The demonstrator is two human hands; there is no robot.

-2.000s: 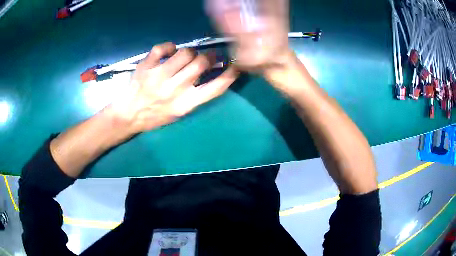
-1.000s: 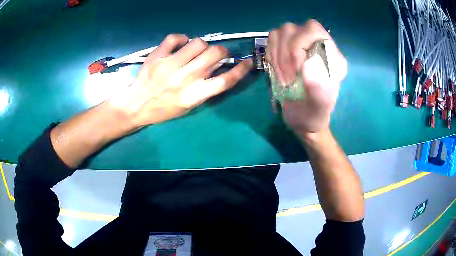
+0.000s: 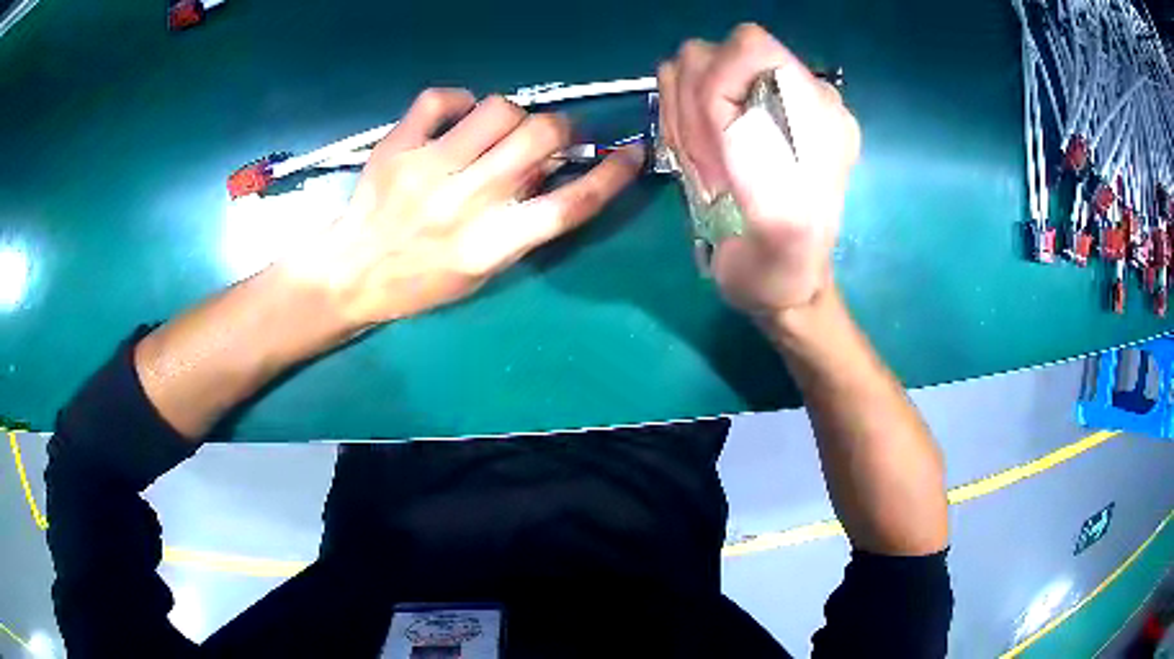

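Observation:
A white sleeved wire harness lies across the green mat, with a red connector at its left end. One leg runs behind my hands to a small dark end connector. My left hand holds the other leg, whose thin wires reach a small metal block. The block is mostly hidden by my right hand. My right hand is closed around a flat metal bar, held upright against or just beside the block; the contact is hidden.
A bundle of white cables with red ends lies at the mat's right side. Another red connector is at the top left edge. A blue plastic stool stands on the floor beyond the table's near edge at right.
My right hand was blurred above the harness, then came down at the block with the bar; it has since shifted slightly left and away. My left hand has stayed nearly in place.

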